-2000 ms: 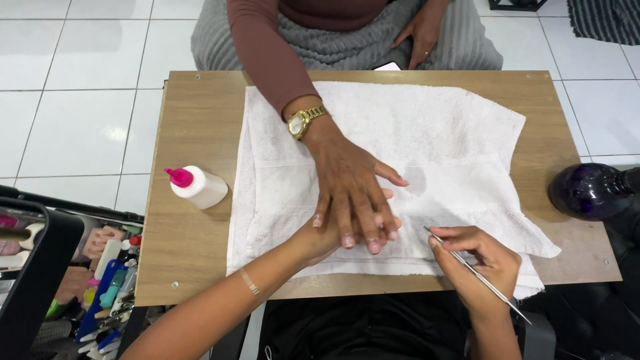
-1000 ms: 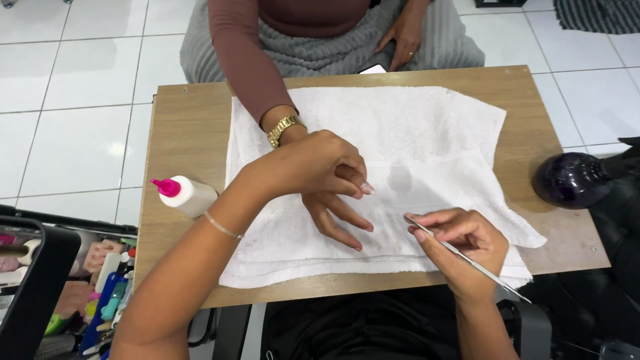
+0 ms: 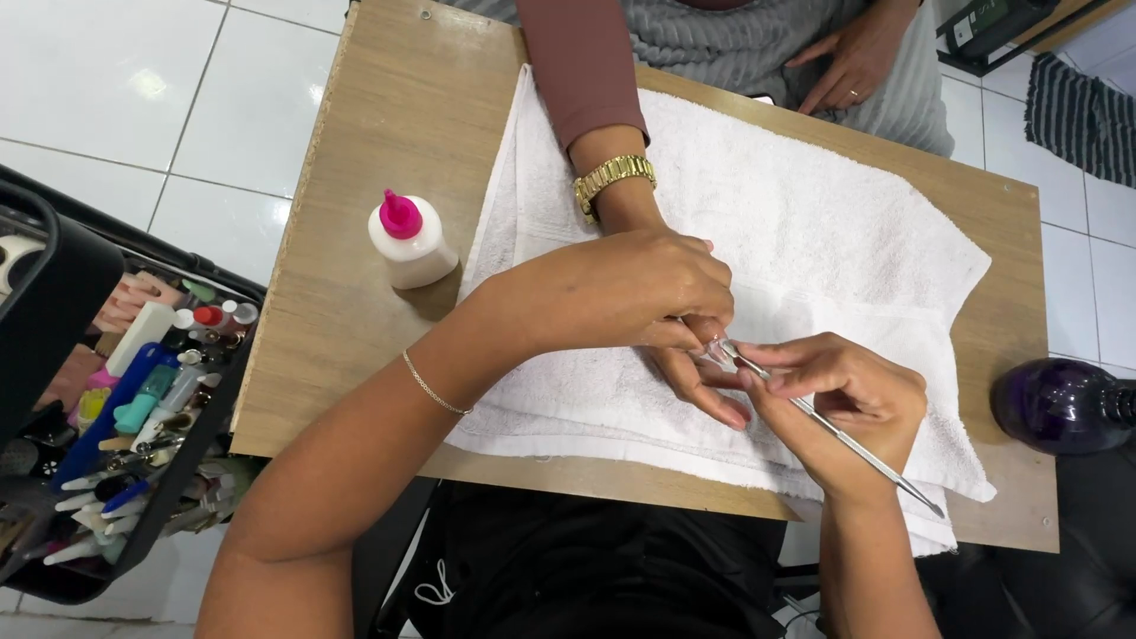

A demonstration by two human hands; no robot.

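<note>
My left hand (image 3: 639,288) is closed around a finger of another person's hand (image 3: 688,377), which lies palm-side partly up over a white towel (image 3: 799,222). That person wears a gold watch (image 3: 614,182) at the wrist. Between the fingers of my right hand (image 3: 839,399) is a slim metal cuticle pusher (image 3: 852,441), its upper end touching the held fingertip. Its pointed lower end sticks out past my palm. My left fingers hide part of the held finger.
A white squeeze bottle with a pink cap (image 3: 413,240) stands left on the wooden table (image 3: 373,115). A dark purple bottle (image 3: 1056,406) is at the right edge. A black cart (image 3: 115,568) with polish bottles and tools stands at the far left.
My left hand, first under the other person's hand, now grips one of its fingers from above. The metal tool's tip has come to that fingertip. The view has shifted closer.
</note>
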